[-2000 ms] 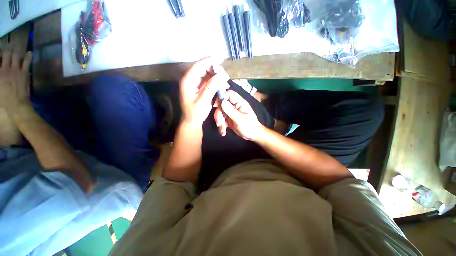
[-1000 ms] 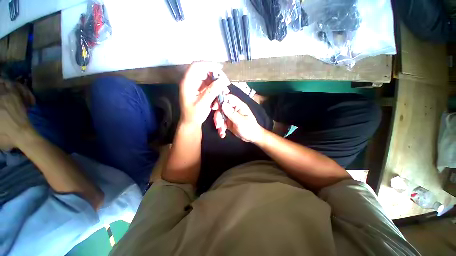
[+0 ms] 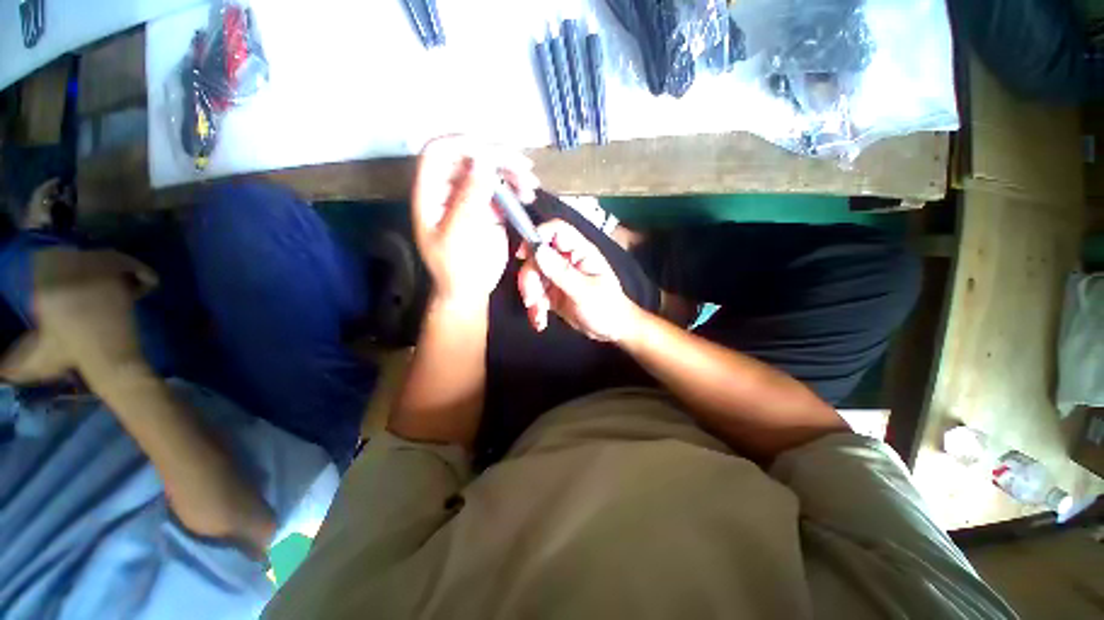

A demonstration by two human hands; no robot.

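Note:
A slim grey-blue pen-like rod [image 3: 516,213] slants between my two hands above my lap, just in front of the table edge. My left hand [image 3: 466,218] is around its upper end, with the fingers overexposed by sunlight. My right hand [image 3: 575,281] pinches its lower end between thumb and fingers. Several similar dark rods [image 3: 569,85] lie side by side on the white sheet beyond my hands. A few more rods [image 3: 424,22] lie at the top edge of the view.
A bagged cable set [image 3: 218,79] with red, black and yellow parts lies at left. Clear bags with dark parts [image 3: 823,73] lie at right. A coworker's arm [image 3: 170,412] is close at left. A bottle [image 3: 1029,478] lies on the wooden bench [image 3: 993,327] at right.
My left hand has shifted left and more of the rod shows between my hands. My right hand has barely moved. The coworker's hands at left have moved.

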